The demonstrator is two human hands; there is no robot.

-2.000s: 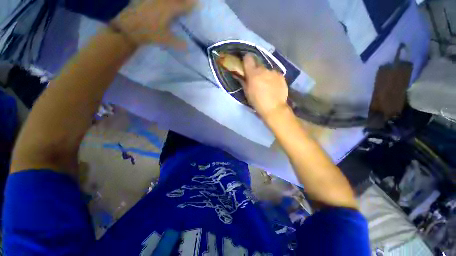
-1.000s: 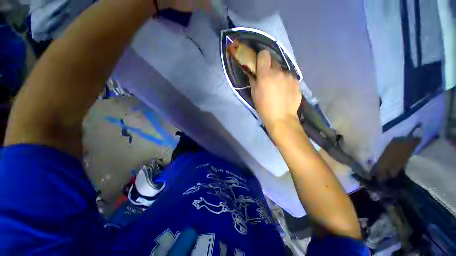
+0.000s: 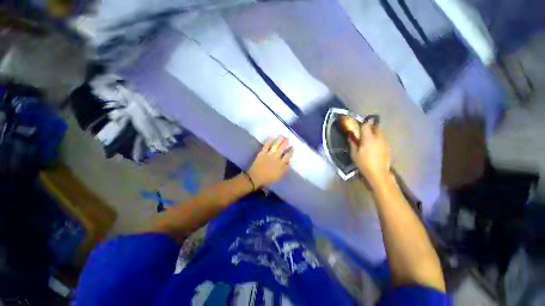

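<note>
A light grey garment panel [image 3: 218,89] with narrow navy stripes and a navy block lies slantwise on the lavender-grey pressing table [image 3: 364,77]. My left hand [image 3: 272,162] rests with fingers spread on the panel's near edge. My right hand [image 3: 371,152] is closed around the handle of the steam iron [image 3: 339,143], which has a dark body and pale rim. The iron stands at the right end of the panel, beside the navy block. Its underside is hidden, and the picture is blurred.
A brown iron rest [image 3: 463,152] is at the right end of the table. More grey and navy panels [image 3: 412,48] lie at the back right. A heap of dark and white cloth [image 3: 134,119] is on the floor at left, near a brown-orange box-like object [image 3: 77,200].
My left hand has come down and back towards me onto the panel's near edge. The iron has moved right and towards me in my right hand, and its tip has turned. The view has shifted.
</note>
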